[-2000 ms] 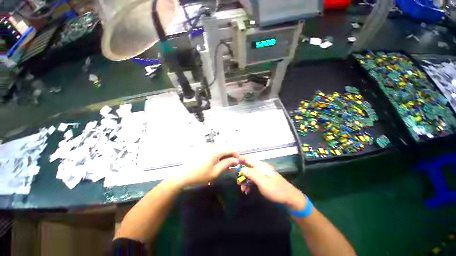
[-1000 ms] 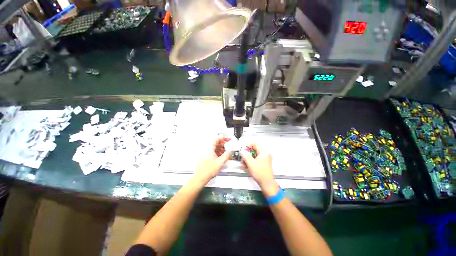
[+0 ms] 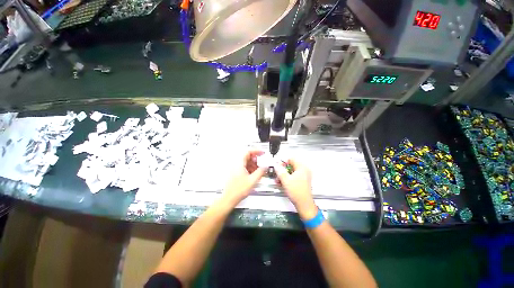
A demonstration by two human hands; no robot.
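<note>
My left hand (image 3: 246, 176) and my right hand (image 3: 294, 179) are close together on the pale base plate (image 3: 225, 135), directly under the soldering iron (image 3: 281, 107). My left fingers are closed on a small white plastic part (image 3: 264, 161). My right fingers hold a small circuit board assembly (image 3: 289, 167), mostly hidden by the fingertips, with a bit of green and red showing. The two pieces meet at the iron tip. The fixture under them is mostly hidden.
A pile of white parts (image 3: 132, 152) lies at left. A black tray (image 3: 403, 121) at right holds loose boards, with a fuller tray (image 3: 484, 152) beyond. The fume hood (image 3: 239, 25), temperature controller (image 3: 422, 34) and counter display (image 3: 383, 80) hang above the plate. A cardboard box (image 3: 73, 247) is below left.
Since two seconds ago, both hands have moved from the plate's front edge to under the iron tip. In the last second they have stayed there while the view shifted slightly.
</note>
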